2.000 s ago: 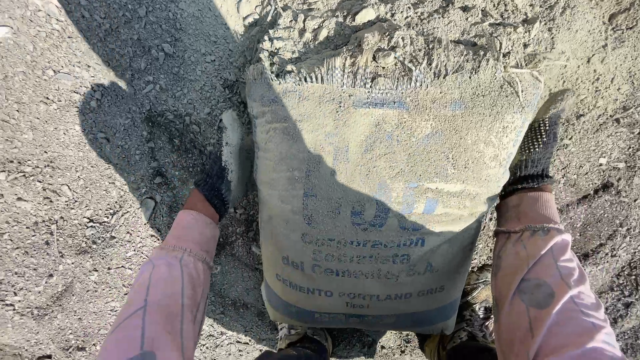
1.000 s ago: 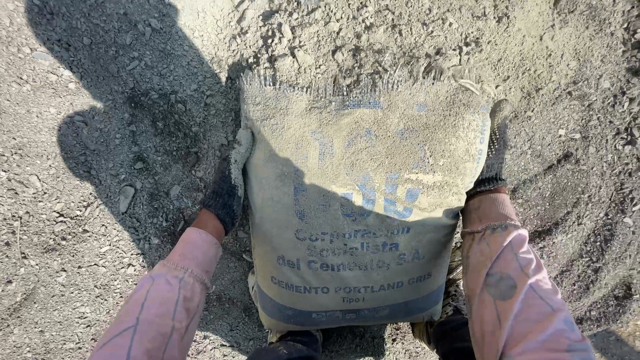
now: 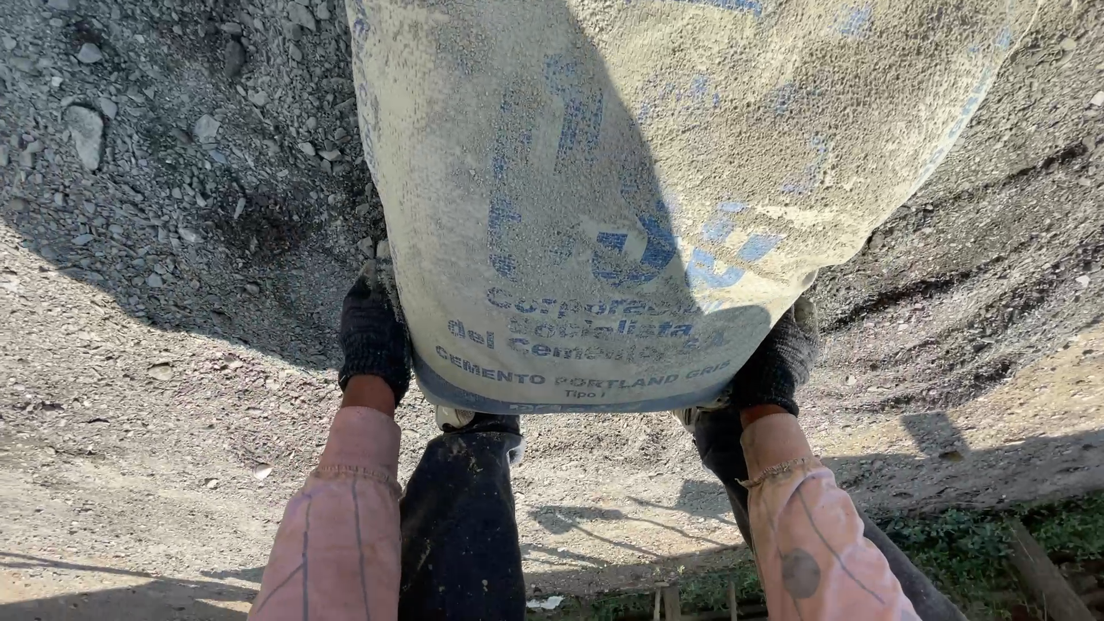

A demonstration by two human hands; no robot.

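A dusty woven cement sack (image 3: 552, 224) with worn blue print fills the upper middle of the head view, its lower edge just in front of my legs. My left hand (image 3: 374, 332), in a dark knitted glove, grips the sack's left side near the bottom. At the lower right side my right hand (image 3: 780, 354), gloved alike, holds on too; the sack hides the fingers of both hands. Grey-green grit coats the sack's upper right part. A shadow falls across its left half. Its top end is out of view.
Gravelly ground (image 3: 172, 379) lies around my feet, with a larger stone (image 3: 84, 136) at the upper left. My dark trouser legs (image 3: 461, 526) stand below the sack. Green plants (image 3: 949, 539) and a wooden plank (image 3: 1044, 569) are at the lower right.
The sack spans more of the view, and its frayed top end has left the picture. My hands now hold it near its lower end instead of farther up its sides. The view has shifted.
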